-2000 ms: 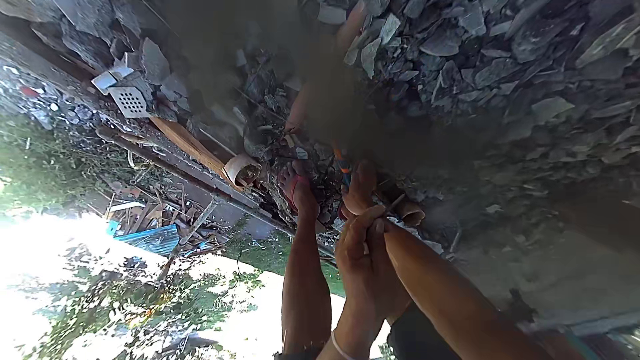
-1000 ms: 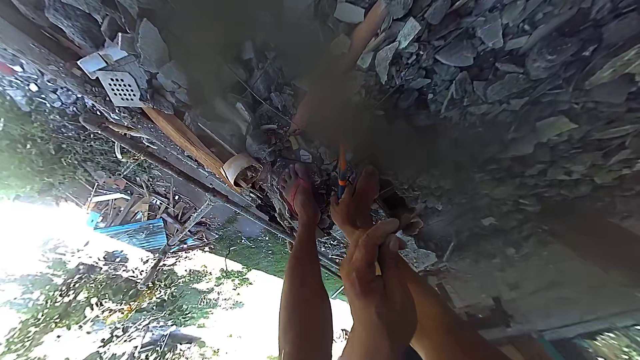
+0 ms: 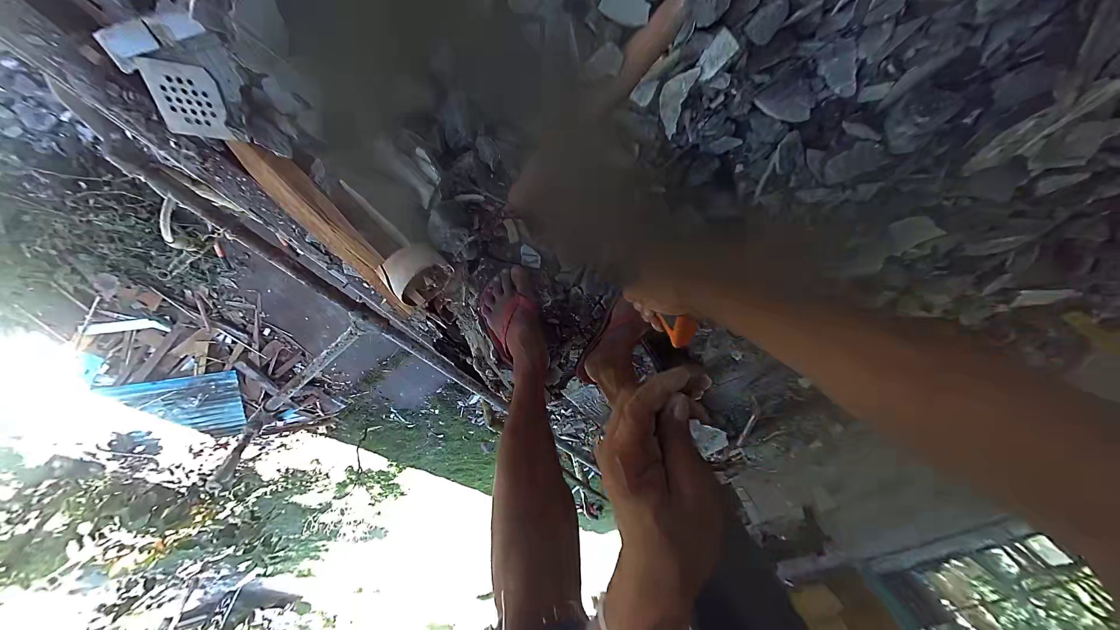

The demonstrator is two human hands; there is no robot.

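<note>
My right hand (image 3: 656, 297), on an arm reaching in from the right edge, is closed around a tool with an orange handle (image 3: 678, 331); the rest of the tool is hidden or blurred. Just below it in the picture is my left hand (image 3: 656, 437), its fingers curled and its thumb pressed towards them. Whether something is pinched there cannot be told. My feet, in red-strapped flip-flops (image 3: 510, 328), stand on rubble beside the hands.
Broken stone pieces (image 3: 857, 79) cover the upper right. A wooden plank (image 3: 306, 210), a round pipe-like piece (image 3: 411, 271), a perforated white plate (image 3: 185, 98) and a long pole (image 3: 289, 262) lie left. A blue corrugated sheet (image 3: 184, 402) lies among scrap wood. A dark blur hides the upper middle.
My right hand, with the orange-handled tool, has moved to the right, away from beside my feet. My left hand is slightly lower in the picture, still curled.
</note>
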